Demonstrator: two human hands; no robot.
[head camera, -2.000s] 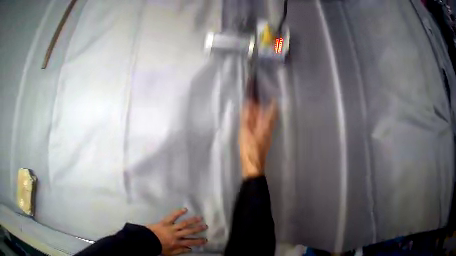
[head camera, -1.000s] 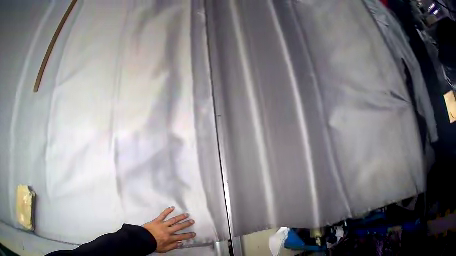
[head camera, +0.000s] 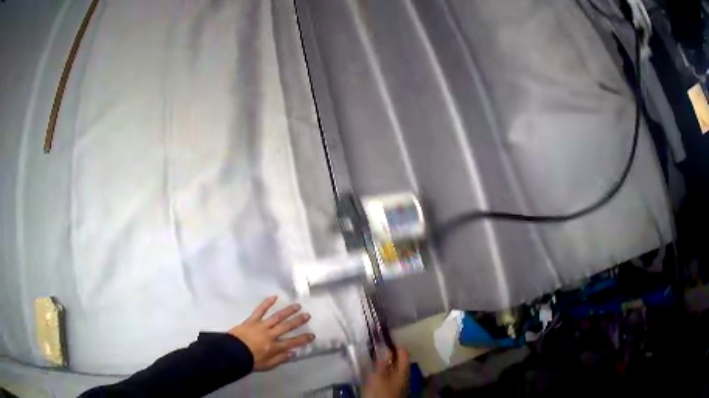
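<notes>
The grey fabric (head camera: 210, 179) covers the table, with lengthwise wrinkles. The end cutter (head camera: 389, 237) is near the near table edge, blurred, with its white cylinder pointing left. Its dark handle points toward me. My right hand (head camera: 389, 373) is closed around the handle at the bottom edge, partly cut off. My left hand (head camera: 272, 334) lies flat on the fabric left of the cutter, fingers spread, holding nothing. The dark-slotted cutter track (head camera: 315, 101) runs away from the cutter to the far side.
The yellowish fabric weight (head camera: 51, 330) lies at the near left. A thin brown strip (head camera: 66, 85) lies at the far left. The black power cable (head camera: 567, 218) curves over the fabric on the right. Blue parts (head camera: 482, 330) and dark clutter are at the lower right.
The cutter was far up the table, then out of view, and is now near the near edge with my right hand on its handle. My left hand has stayed flat on the fabric.
</notes>
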